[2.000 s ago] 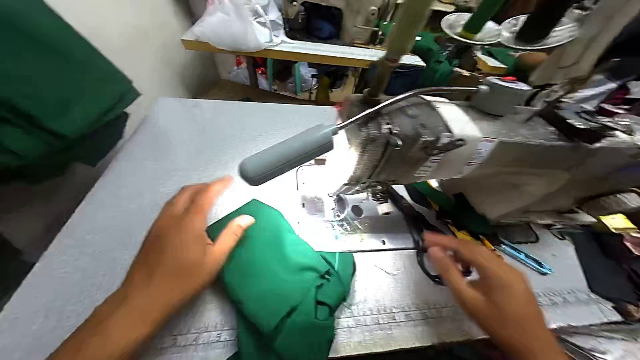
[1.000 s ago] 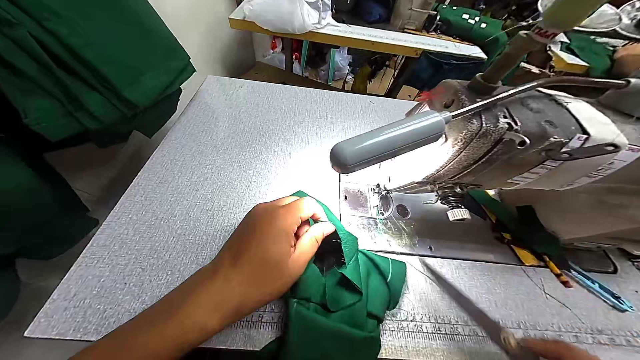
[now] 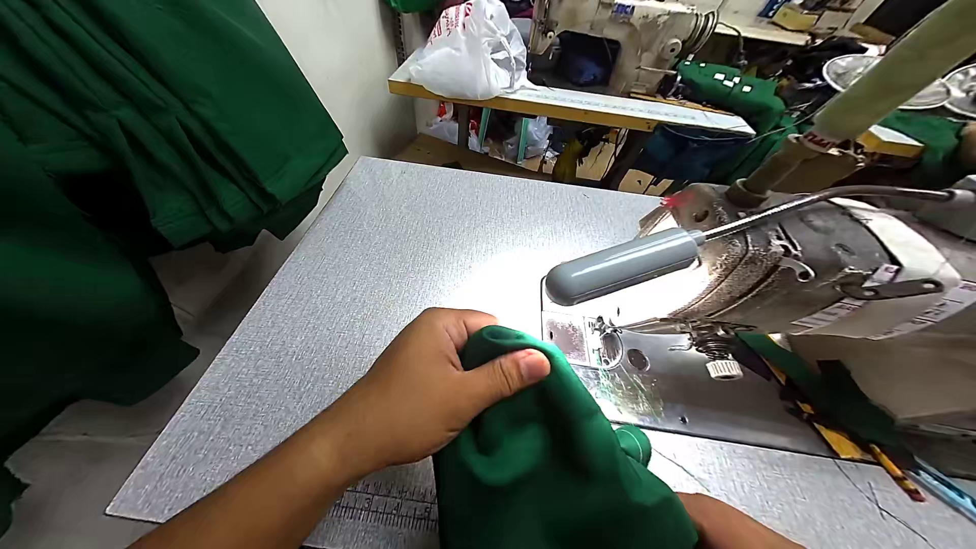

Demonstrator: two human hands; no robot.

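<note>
My left hand [image 3: 450, 381] pinches the folded top edge of a green cloth piece [image 3: 549, 473] between thumb and fingers, at the front of the grey sewing table [image 3: 366, 282]. Only part of my right hand [image 3: 728, 522] shows at the bottom edge; its fingers are hidden behind the cloth. Just beyond the cloth, to the right, is the sewing machine [image 3: 762, 267] with its metal needle plate [image 3: 568, 343]. A grey gooseneck lamp [image 3: 625, 267] lights the area round the needle.
Green cloth [image 3: 175, 114] hangs at the left. A pencil [image 3: 892, 469], a light-blue tool [image 3: 945, 488] and fabric scraps lie right of the machine bed. A printed tape measure [image 3: 389, 509] runs along the front edge. Behind stand another bench [image 3: 557, 110] and a white plastic bag [image 3: 473, 53].
My right hand held black scissors two seconds ago and a long dark tool one second ago; now it is low behind the cloth. My left hand has lifted the cloth's edge. The view has shifted.
</note>
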